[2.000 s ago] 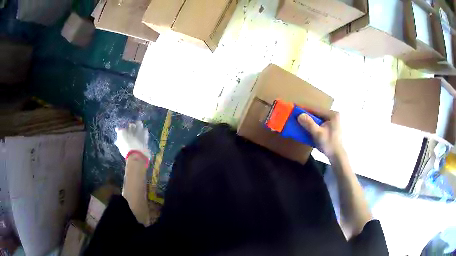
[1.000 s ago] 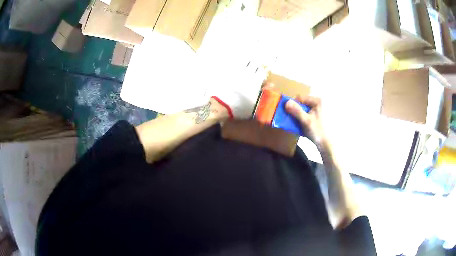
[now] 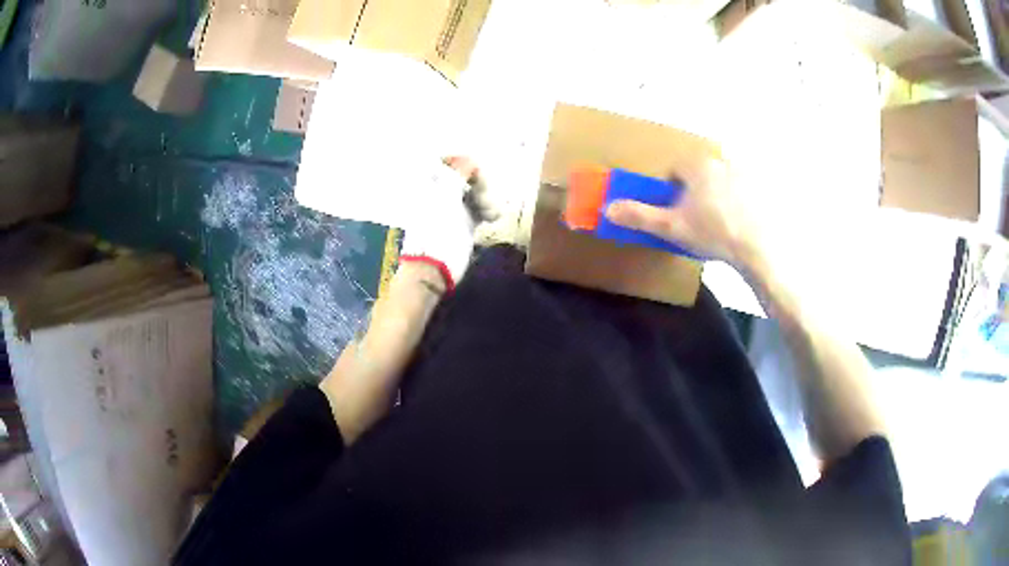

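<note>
A closed brown carton (image 3: 620, 271) sits on the white table in front of my body. My right hand (image 3: 703, 216) is bare and grips the blue and orange-red tape dispenser (image 3: 642, 201), which lies over the middle of the carton top. The orange-red end points left, near the carton's left edge. Tape on the seam cannot be made out. My left hand (image 3: 448, 221), in a white glove with a red cuff, is left of the carton and apart from it. It is blurred against the bright table, with bare fingertips showing; I see nothing held in it.
Closed cartons (image 3: 387, 31) stand at the table's far left. Open cartons (image 3: 929, 160) stand at the right and far right. A small box (image 3: 168, 82) and stacked flat cardboard (image 3: 127, 409) are on the green floor at left. The white table (image 3: 354, 155) has a rounded left corner.
My left hand, out over the floor at first and then at the carton's left side, is now back left of the carton. The dispenser stays in my right hand and is more level over the carton.
</note>
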